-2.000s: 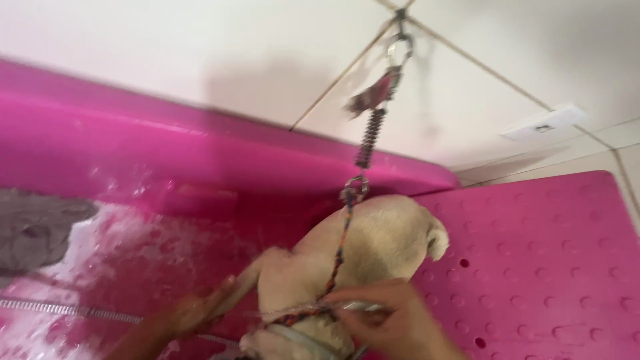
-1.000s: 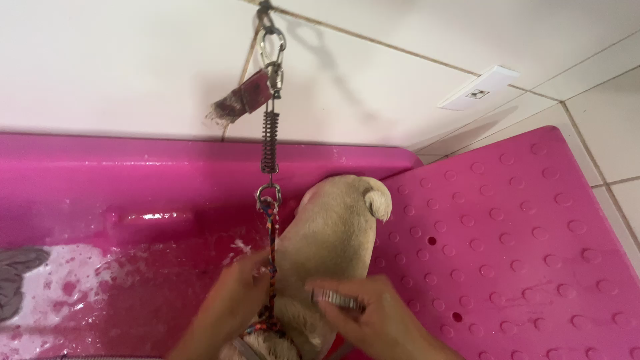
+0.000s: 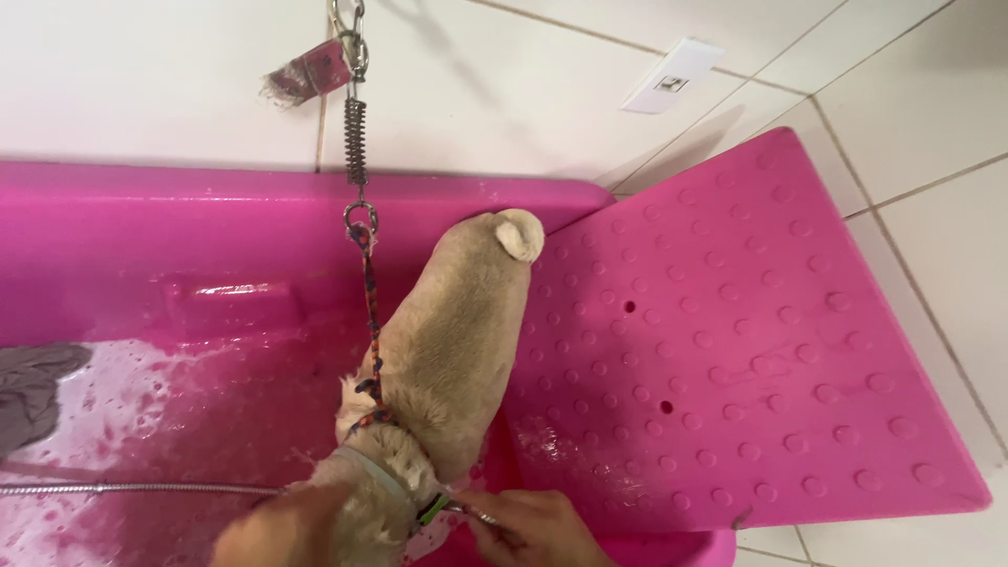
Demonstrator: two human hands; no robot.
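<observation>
A wet, light-coated dog (image 3: 465, 331) stands in a pink plastic tub (image 3: 94, 236), its curled tail toward the back wall. A braided cord (image 3: 372, 315) loops round its neck and runs up to a metal ring and coil spring (image 3: 355, 142). A pale collar (image 3: 378, 472) lies below the loop. My left hand (image 3: 283, 528), blurred, is at the left side of the dog's head; its fingers are partly hidden. My right hand (image 3: 535, 524) grips a metal shower hose (image 3: 484, 516) beside the dog's neck, near a green tag (image 3: 433, 509).
A studded pink ramp panel (image 3: 732, 346) slopes at the right. Grey wet cloth (image 3: 27, 390) lies in sudsy water at the left, above another stretch of hose (image 3: 142, 488). White tiled walls with a switch plate (image 3: 672, 76) stand behind, and a worn pink strap (image 3: 315, 75) hangs by the spring.
My right hand has moved from the dog's back down beside its neck. My left hand has moved from beside the cord to the dog's head. The view has shifted.
</observation>
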